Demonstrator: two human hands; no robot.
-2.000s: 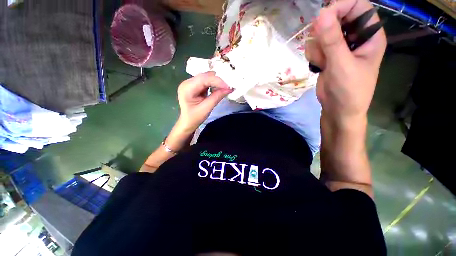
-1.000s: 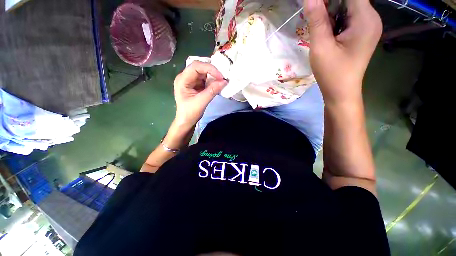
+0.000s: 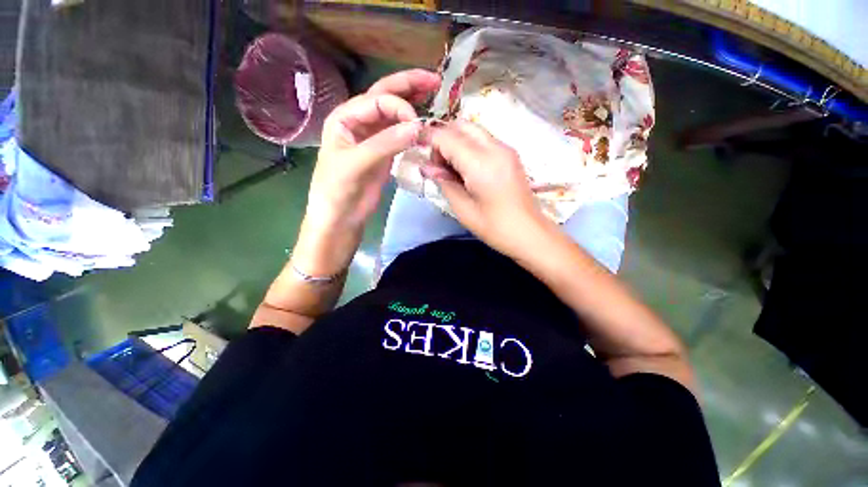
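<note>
A floral-print garment (image 3: 590, 119), white with red and brown flowers, lies bunched over my knees. My left hand (image 3: 366, 143) pinches its pale edge at the left, with the other fingers raised and curled. A small dark spot, likely a button (image 3: 425, 122), shows at the fingertips. My right hand (image 3: 481, 176) meets the left there, thumb and finger pinched close against the spot. It seems to hold the thin sewing needle, but the needle and thread cannot be made out. The right palm is hidden, so the dark tool is not visible.
A white-topped table with a yellow measuring tape (image 3: 795, 36) runs along the top right, just beyond the garment. A pink mesh bin (image 3: 286, 90) stands at the left. A grey cloth-covered stand (image 3: 114, 105) and pale blue cloth pieces (image 3: 67, 224) are further left.
My right hand has come down and left from its raised place at the upper right to my left fingertips. The stretched thread and dark tool no longer show. The view has shifted, showing more of the table.
</note>
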